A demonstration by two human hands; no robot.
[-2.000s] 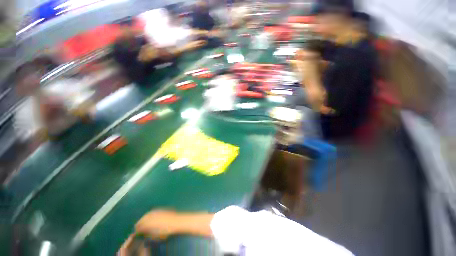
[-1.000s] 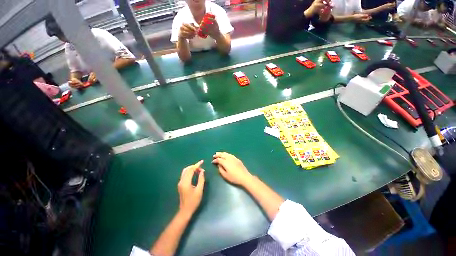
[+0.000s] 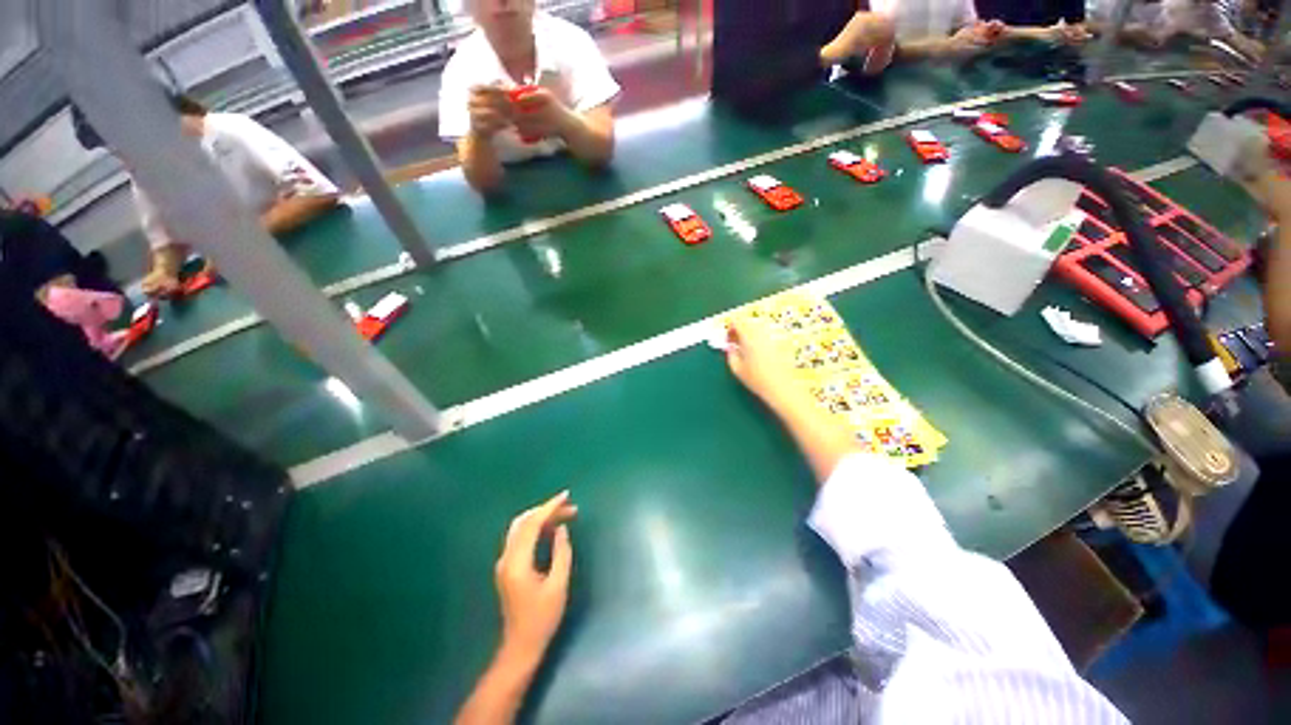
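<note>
The stack of yellow label sheets (image 3: 859, 400) lies on the green bench right of centre, small coloured squares printed on it. My right hand (image 3: 750, 351) reaches to the stack's far left corner; a bit of white shows at its fingertips, and I cannot tell whether the fingers grip anything. My forearm covers part of the stack's left side. My left hand (image 3: 537, 564) is over the bench left of centre, empty, thumb and fingers apart.
Red phones (image 3: 775, 193) lie on the conveyor beyond the pale rail. A black casing (image 3: 142, 425) stands left, a slanted metal post (image 3: 347, 142) behind. A white box (image 3: 1005, 255), cable and red phone tray (image 3: 1154, 248) are right. People sit opposite.
My right hand has moved forward and right from the bench middle to the label stack's far corner. My left hand has stayed nearly in place. A red phone shows more clearly near the left post.
</note>
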